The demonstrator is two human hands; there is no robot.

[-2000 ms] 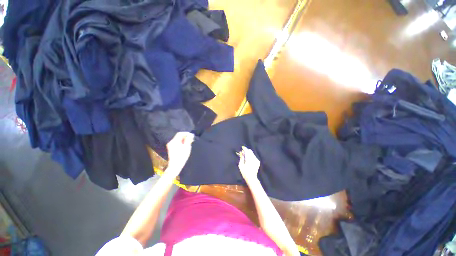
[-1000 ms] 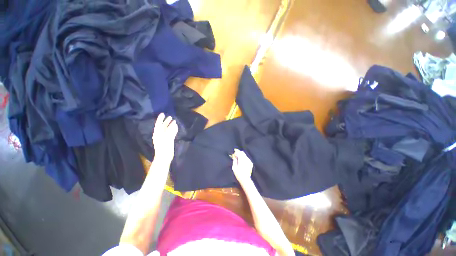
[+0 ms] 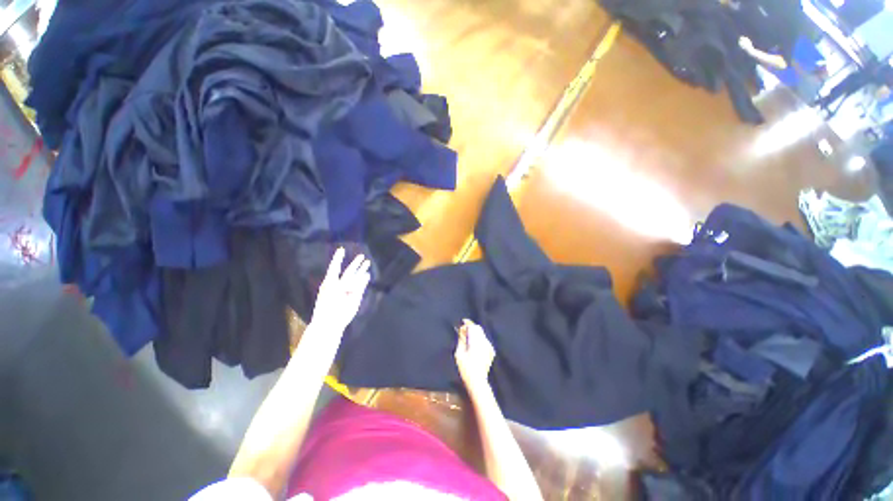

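Note:
A black garment (image 3: 548,342) lies spread on the table in front of me, with one pointed part reaching away from me. My left hand (image 3: 343,287) is over the garment's left end, where it meets the left pile, with its fingers apart and nothing seen in them. My right hand (image 3: 473,350) is over the middle of the garment, fingers curled and pinched around something tiny, perhaps thread snips (image 3: 460,331); it is too small to tell for sure.
A large heap of navy, black and grey garments (image 3: 264,127) fills the left. A dark bundle (image 3: 754,323) with a pale tie (image 3: 869,354) lies right. Pale green cloth (image 3: 842,217) is beyond it. More black cloth (image 3: 695,34) lies at the far side of the brown table (image 3: 460,59).
My left hand has let go its pinch on the garment's left end and opened. My right hand stays pinched over the cloth. The view has tilted, and black cloth now shows at the far side.

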